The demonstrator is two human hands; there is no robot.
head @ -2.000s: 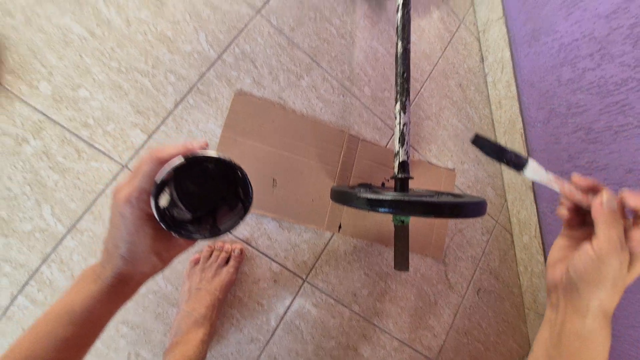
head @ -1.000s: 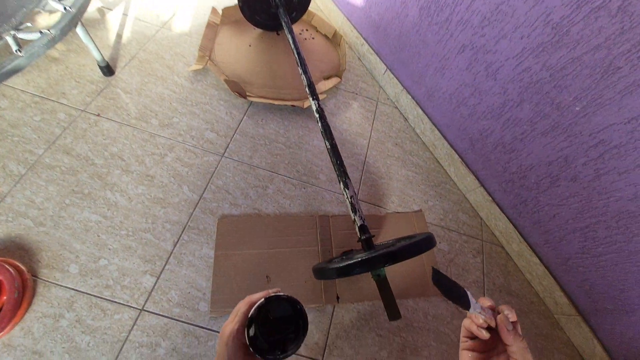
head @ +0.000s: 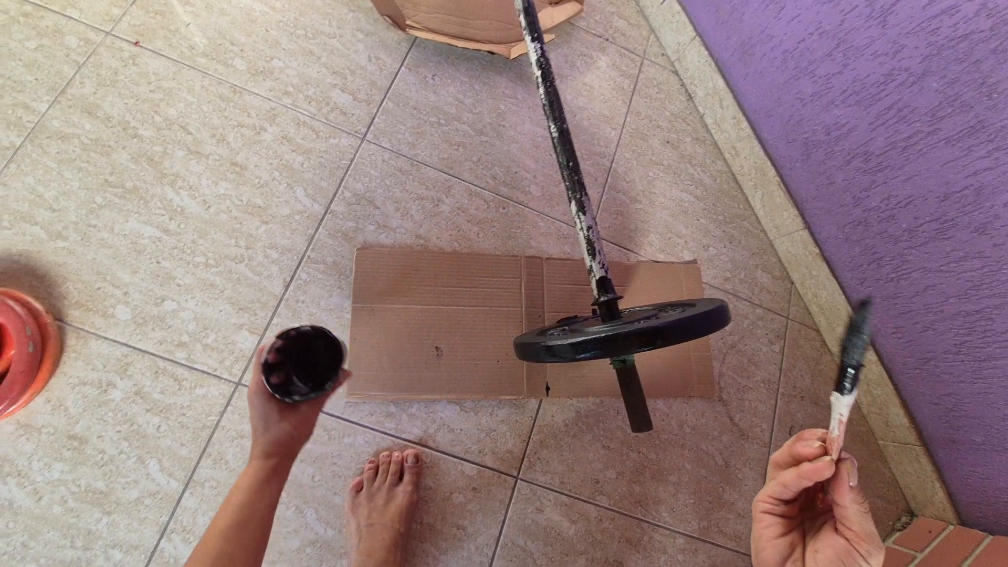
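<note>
At lower left my left hand [head: 285, 417] is wrapped around a cup of black paint [head: 304, 364], its mouth facing up. On the right, my right hand [head: 819, 496] pinches the handle of a paintbrush [head: 850, 366]; its dark bristles point up, away from the barbell. Between the hands is a barbell bar [head: 565, 153] with patchy black and whitish paint. Near its close end sits a glossy black weight plate [head: 626, 332], and the dark bar end [head: 632, 398] sticks out past it. The far end of the bar is out of view.
Flat cardboard [head: 441, 323] lies on the tiled floor under the plate. More cardboard [head: 465, 20] is at the top. A red-orange round object [head: 31, 354] stands at the left edge. A purple wall [head: 882, 157] with a stone skirting runs along the right. My bare foot [head: 384, 504] is below.
The view has shifted down the bar since a second ago, so the far plate is out of sight. The brush bristles now point up rather than toward upper left. Both hands keep their holds.
</note>
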